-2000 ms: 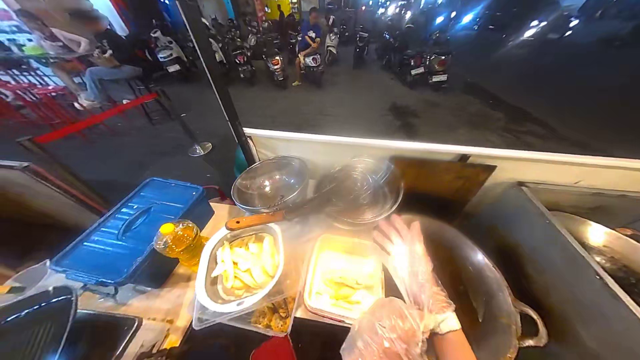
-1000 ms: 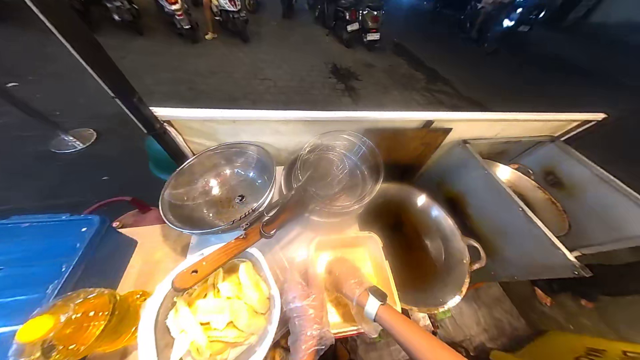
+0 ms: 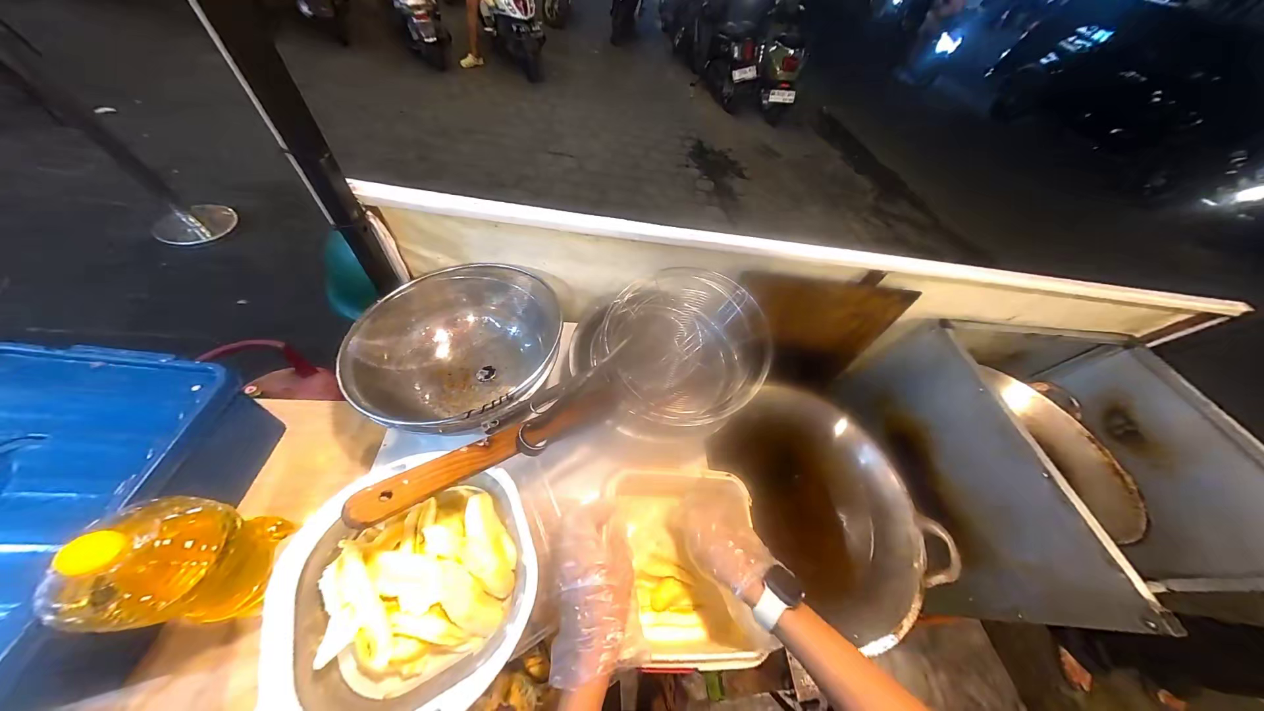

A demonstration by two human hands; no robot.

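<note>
A rectangular tub [image 3: 746,647] of pale batter with yellow pieces stands before me. My left hand [image 3: 592,592], in a clear plastic glove, is at the tub's left side; its fingers blur in glare. My right hand [image 3: 719,538], gloved and with a watch at the wrist, reaches into the tub, fingertips hidden by the batter or haze. Left of the tub, peeled banana pieces [image 3: 425,583] fill a white-rimmed basin [image 3: 281,612]. A wooden-handled strainer [image 3: 444,476] lies across that basin's rim, its wire head [image 3: 686,346] behind the tub.
A large wok [image 3: 879,494] of dark oil adjoins the tub's right side. Behind the basin sits a metal bowl [image 3: 449,346]. An oil bottle [image 3: 163,558] and a blue lidded box [image 3: 89,444] are at left. Metal shields [image 3: 997,504] and another pan [image 3: 1076,454] stand at right.
My right hand has moved into the tub from above its right edge, where it was two seconds ago. My left hand has moved to the tub's left side. The view has tilted down.
</note>
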